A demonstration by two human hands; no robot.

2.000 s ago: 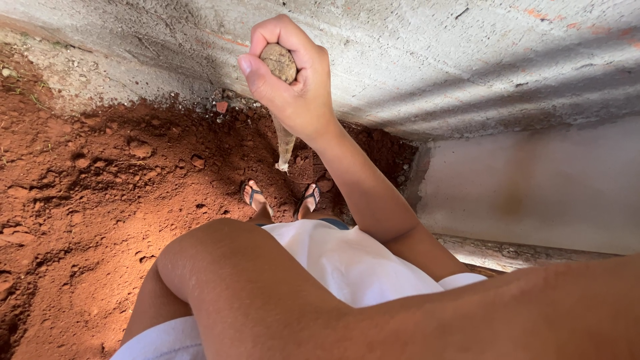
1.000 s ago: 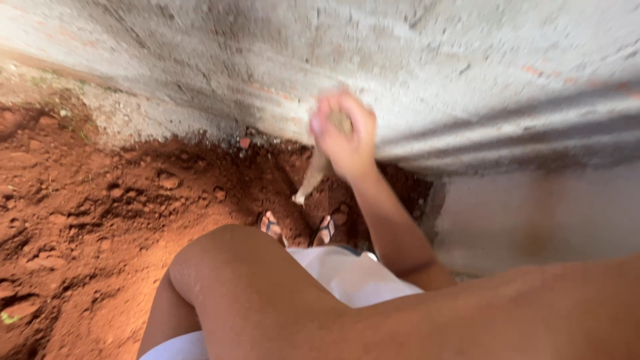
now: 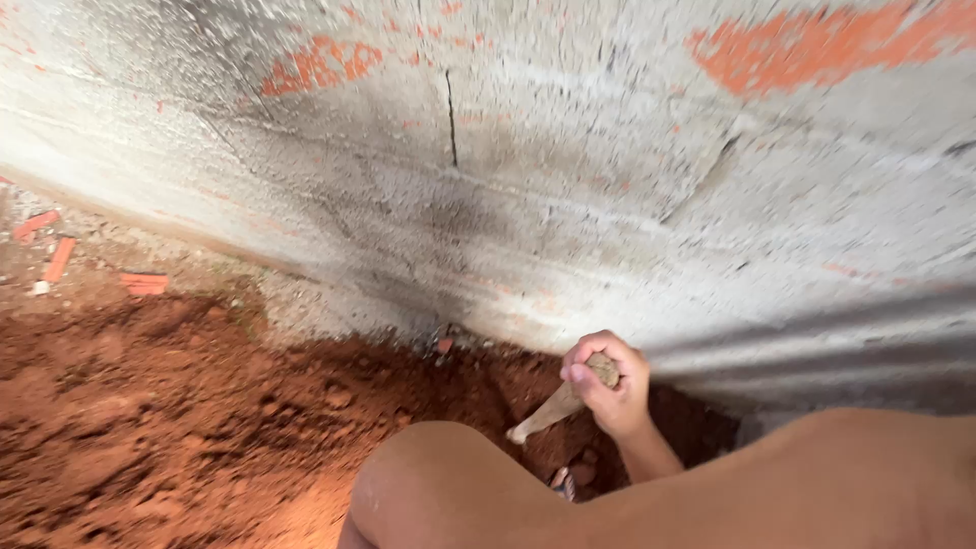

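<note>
My right hand [image 3: 614, 385] grips a thick, round wooden pole [image 3: 557, 408] close to its top end. The pole slants down and left from the fist and looks narrower toward its pale lower end, which is over the reddish soil [image 3: 488, 389] near the foot of the wall; whether it touches the soil cannot be told. My left arm [image 3: 473, 480] is bent and crosses the bottom of the view, but its hand is out of frame. Below the pole, part of one foot in a flip-flop [image 3: 563, 484] shows behind the arm.
A rough grey plastered wall [image 3: 534, 213] with orange patches and a dark crack rises beyond my right hand. Broken orange brick pieces [image 3: 143, 284] lie on the ground at the left. Loose, lumpy red earth [image 3: 191, 412] spreads along the wall's base.
The view has swung up and left, showing more wall and brick pieces. My right hand still holds the pole, whose lower end now points further left in the picture.
</note>
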